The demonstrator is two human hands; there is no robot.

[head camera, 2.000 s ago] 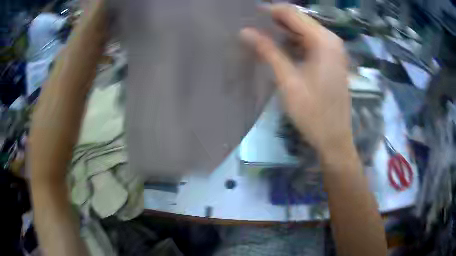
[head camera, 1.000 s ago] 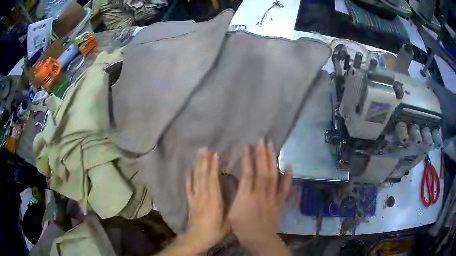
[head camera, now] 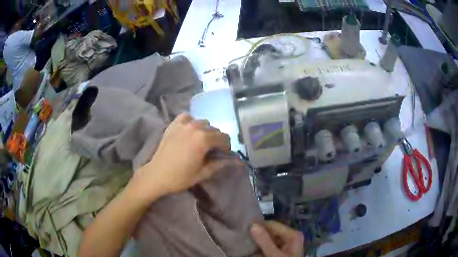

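A grey-brown fabric panel (head camera: pixel 226 201) lies bunched left of and in front of the overlock machine (head camera: pixel 321 115), with a raw edge running down its near part. My left hand (head camera: pixel 188 150) grips the cloth just left of the machine head, its fingers curled over a fold. My right hand (head camera: pixel 278 241) is at the bottom, thumb on the cloth's near right edge, pinching it; its lower part is cut off by the picture's edge. The needle area is mostly hidden by cloth and machine head.
Pale green pieces (head camera: pixel 60 185) are heaped at the left. Red-handled scissors (head camera: pixel 416 173) lie right of the machine. A dark round knob (head camera: pixel 359 210) sits on the white table (head camera: pixel 396 211). Thread cones (head camera: pixel 351 32) stand behind the machine. A person in white (head camera: pixel 20 55) is at the upper left.
The flat panels are now gathered and folded near the machine head. My hands have gone from lying flat side by side to gripping the cloth apart. The view has shifted toward the machine.
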